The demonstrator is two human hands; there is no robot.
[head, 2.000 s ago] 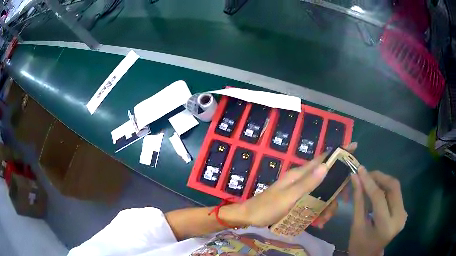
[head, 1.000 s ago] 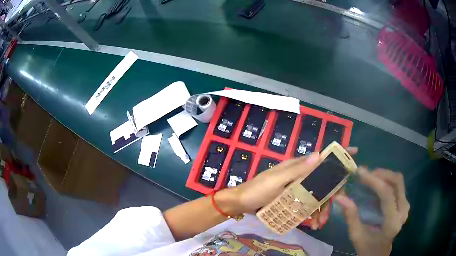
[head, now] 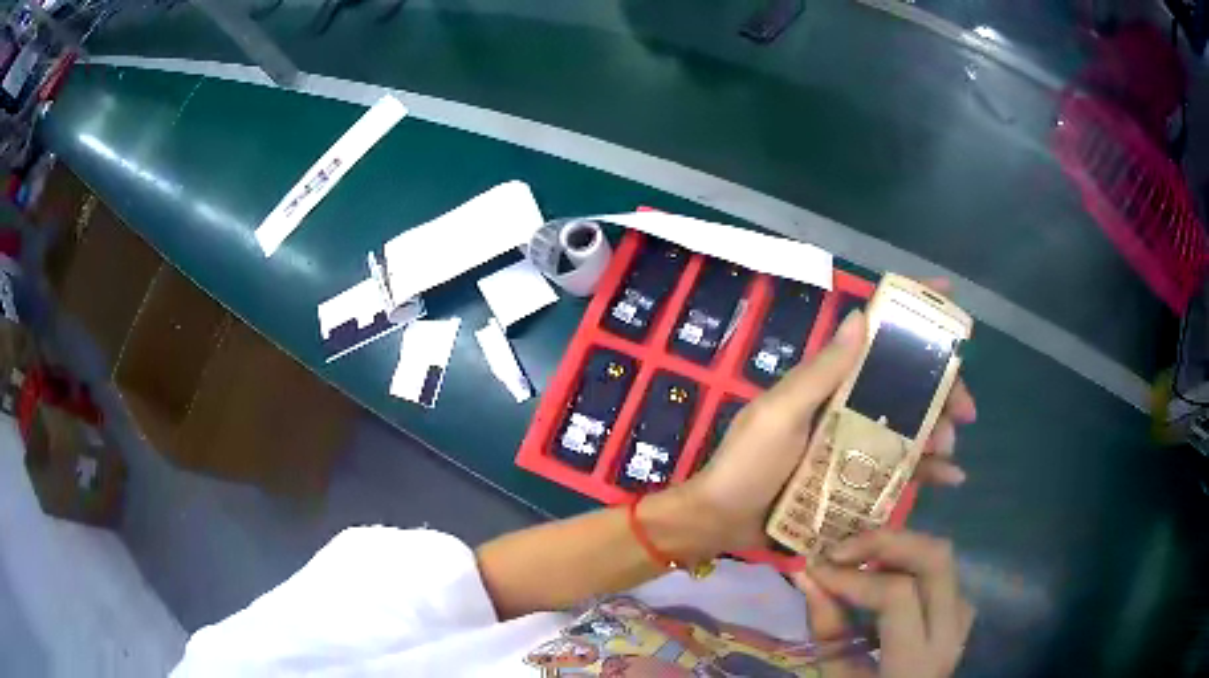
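Observation:
My left hand (head: 762,457) holds a gold keypad phone (head: 862,437), face up and tilted, its dark glossy screen at the upper end. My left fingertips show past its far side. My right hand (head: 902,583) is at the phone's lower keypad end, fingers bent and close together. A thin pale line over the keypad may be tweezers; I cannot tell if the fingers hold them. Beneath is a red tray (head: 538,453) with several black phone backs (head: 594,408) in its pockets. The phone and my hands hide its right part.
A label roll (head: 581,245) stands at the tray's left corner; a white strip (head: 743,242) crosses the tray's far edge. White paper pieces (head: 464,239) and a marked strip (head: 329,175) lie left. Beyond are a pale rail (head: 636,156) and a pink-red basket (head: 1134,199).
The phone has been raised and turned more upright in my left hand. My right hand has moved from the screen end down to the keypad end. The view has shifted slightly.

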